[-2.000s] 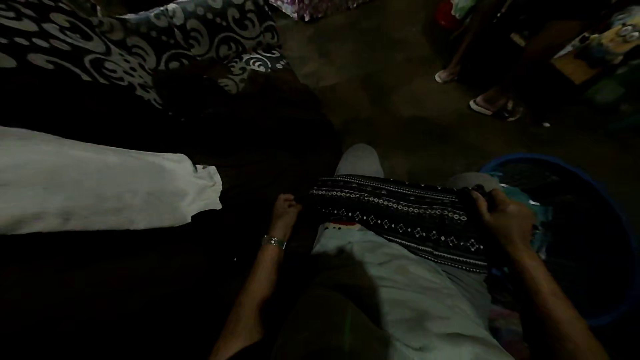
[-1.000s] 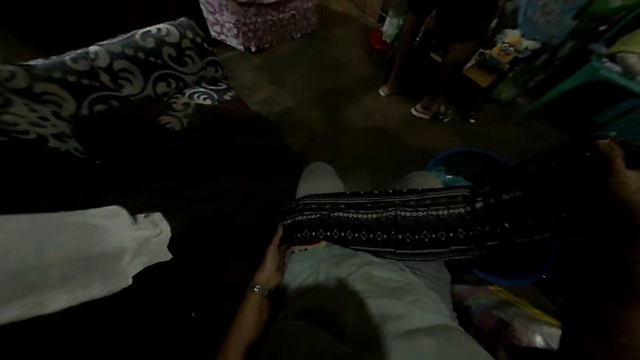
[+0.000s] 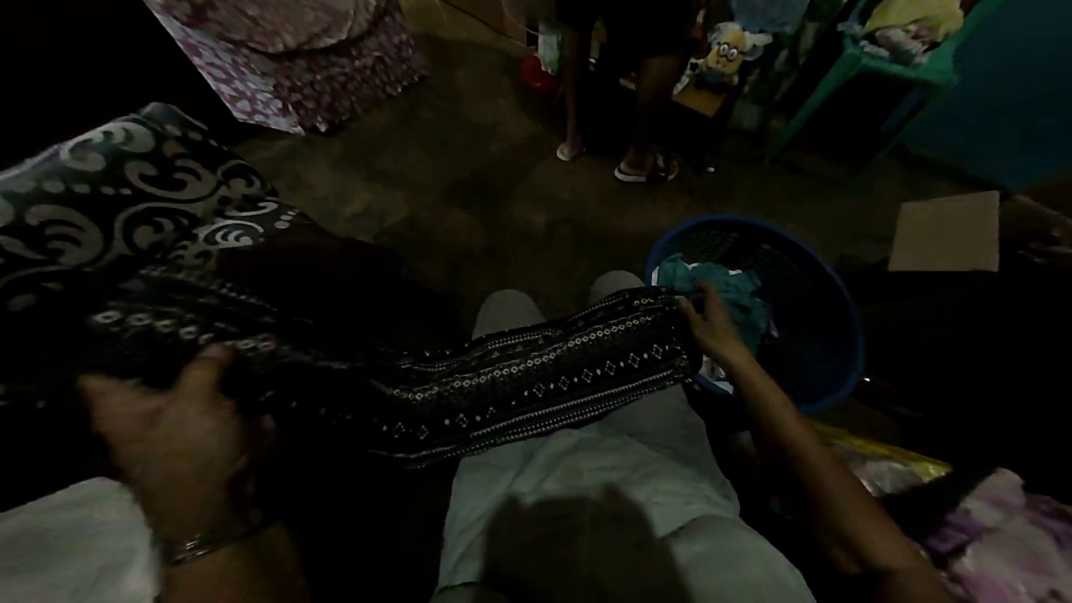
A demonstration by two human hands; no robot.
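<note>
A black cloth garment with white geometric bands [image 3: 536,368] lies stretched across my lap and runs off to the left. My left hand [image 3: 180,427], blurred and raised, is at its left part with thumb and fingers spread; whether it grips the cloth is not clear. At the other end, my right hand [image 3: 712,327] pinches the garment's edge beside the laundry basket. A white cloth [image 3: 75,544] lies below my left hand.
A blue plastic basket [image 3: 850,327] holds teal clothing [image 3: 724,289]. Patterned black-and-grey fabric [image 3: 126,184] lies at left. A person in flip-flops [image 3: 645,167] stands ahead. Also around are a green plastic chair [image 3: 904,71], cardboard [image 3: 946,233] and pink-and-white cloth [image 3: 997,536].
My left hand has moved out to the left, and the cloth now extends that way. My right hand has come back from the far right to beside the basket. The view has shifted.
</note>
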